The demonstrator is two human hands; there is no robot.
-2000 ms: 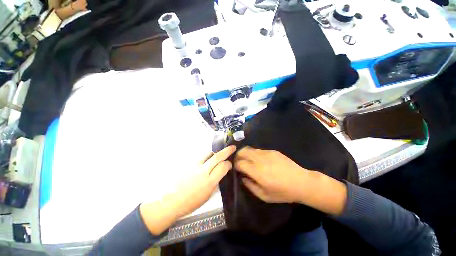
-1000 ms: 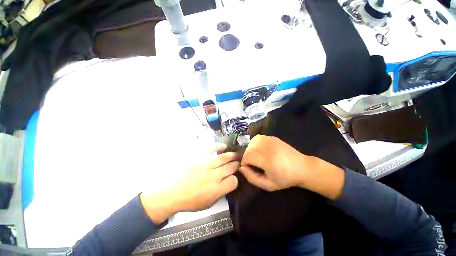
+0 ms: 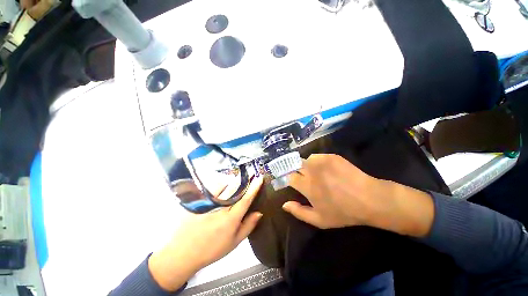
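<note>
The white sewing machine head point(image 3: 301, 75) with a blue stripe fills the upper middle. Its ribbed tension dial point(image 3: 285, 164) and curved shiny guard point(image 3: 194, 173) sit above my fingertips. The black garment panel point(image 3: 347, 248) lies under the head and hangs over the table's front edge. My left hand point(image 3: 205, 237) lies left of the needle area, index fingertip at the cloth's left edge. My right hand point(image 3: 347, 196) rests on the cloth, its fingertips partly hidden behind the dial and its thumb apart. The needle and presser foot are not clearly visible.
A black cloth strip point(image 3: 434, 58) hangs over the machine arm. A brown-black roll point(image 3: 475, 136) lies at the table's right end. Dark cloth point(image 3: 35, 75) is draped at the upper left. The white table point(image 3: 98, 191) has a ruler along its front edge.
The view has moved closer to the machine head. My left index finger has extended towards the needle area. My right hand has opened from a pinch and moved right, its fingertips beside the dial.
</note>
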